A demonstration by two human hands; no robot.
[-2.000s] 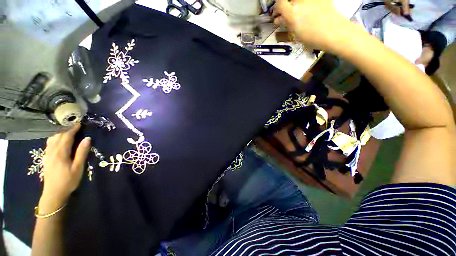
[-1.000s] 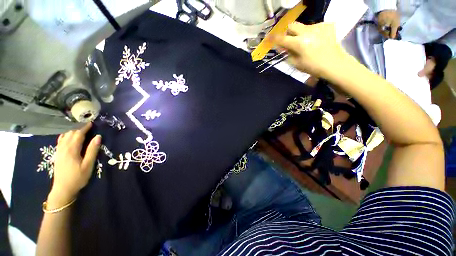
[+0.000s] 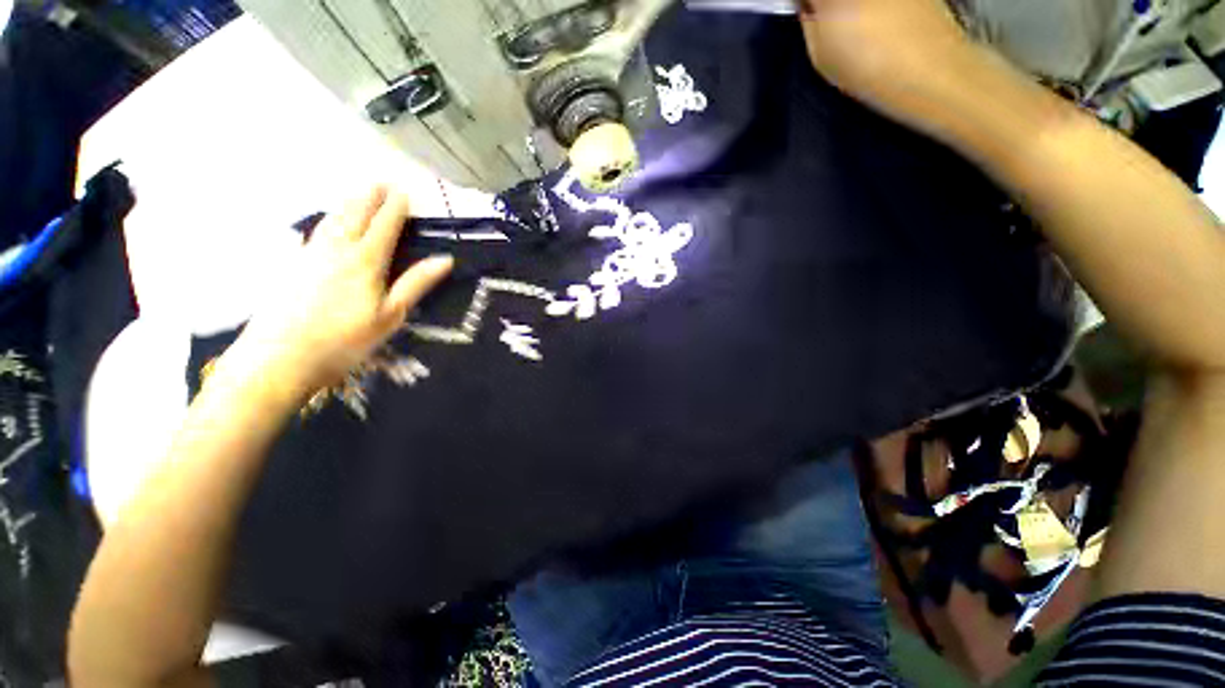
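Observation:
The black garment panel [image 3: 752,390] with pale embroidered flowers and a zigzag band lies under the off-white sewing machine head [image 3: 443,54]. The beige ribbed knob [image 3: 602,155] is above the cloth, beside the presser foot and needle area [image 3: 531,208]. A narrow dark strip [image 3: 457,229] runs from the presser foot to my left hand. My left hand [image 3: 336,289] lies on the cloth left of the foot, thumb apart, slightly blurred. My right hand [image 3: 873,40] is at the panel's far side, cut off by the top edge; its fingertips are hidden. A thin silvery piece [image 3: 739,6] shows beside it.
White table surface [image 3: 202,161] shows left of the machine. More black embroidered cloth [image 3: 27,444] hangs at the far left. Black and white scraps [image 3: 1041,524] lie low at right. The panel spills over my lap, above blue jeans [image 3: 699,591]. Grey machine parts [image 3: 1142,67] stand at upper right.
My view has shifted, placing the machine nearer the centre. The panel has turned and its embroidery runs left of the foot. My right hand has left the yellow strip and moved to the panel's far side.

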